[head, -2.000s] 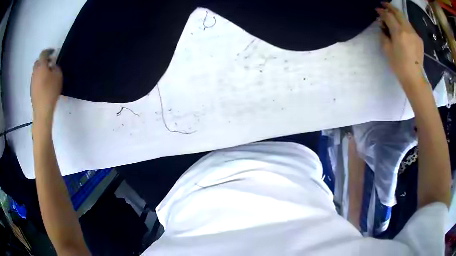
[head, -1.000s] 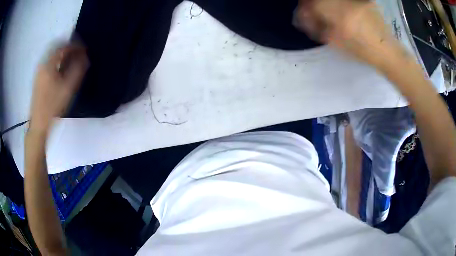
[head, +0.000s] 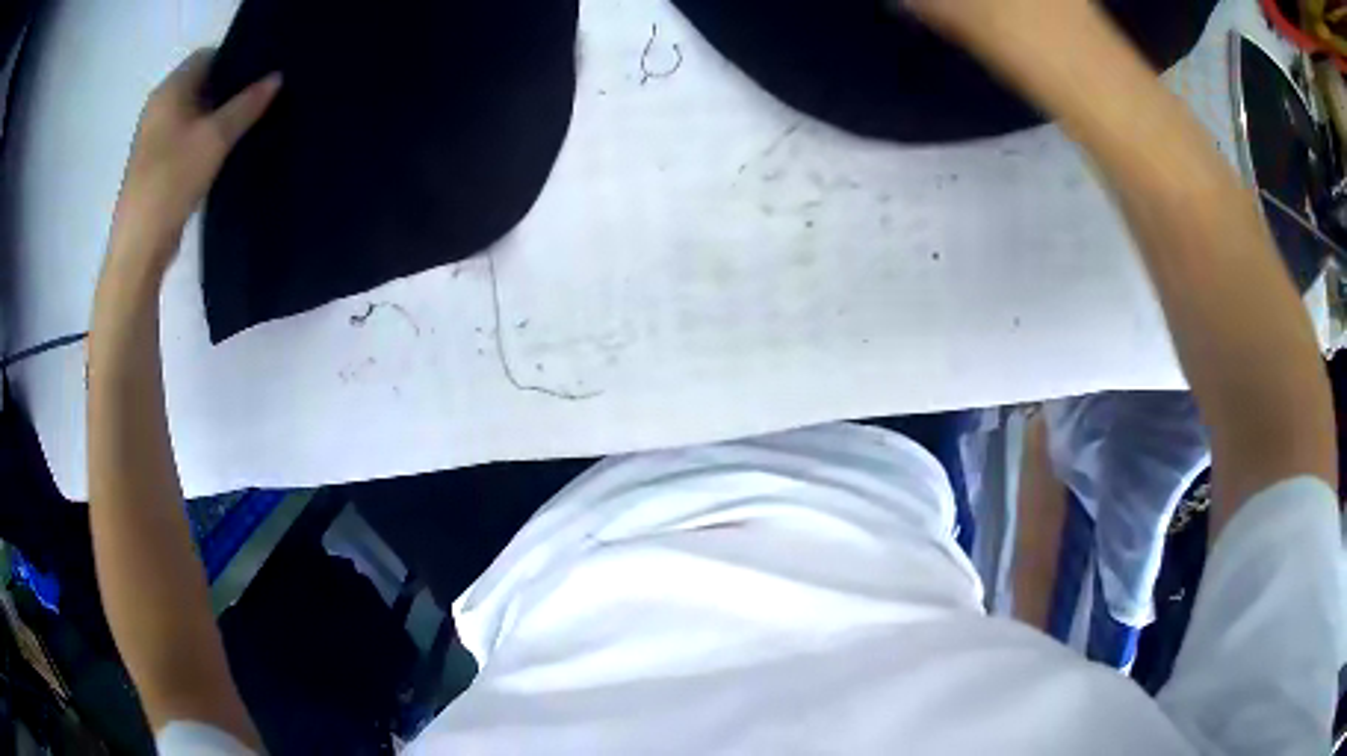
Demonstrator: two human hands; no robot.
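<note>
Black garment panels (head: 384,148) lie on the white ironing cover (head: 709,325). One part is at the left with a pointed lower corner. Another curved part (head: 886,89) is at the top right. Whether they join is cut off by the top edge. My left hand (head: 185,141) is at the left part's outer edge, thumb on top of the cloth and fingers at the rim, gripping it. My right hand (head: 982,22) is over the right part, cut off by the top edge; its fingertips are hidden.
A dark pointed plate with a metal rim (head: 1278,155) is at the far right, below a red-rimmed tray (head: 1303,27). White cloth (head: 1130,458) and striped cloth hang under the table's near edge. A blue crate (head: 244,532) is below left.
My right hand has moved from the right end of the cloth inward to the top. The left part has shifted, its lower corner now further down, and the gap between the parts is wider at the top.
</note>
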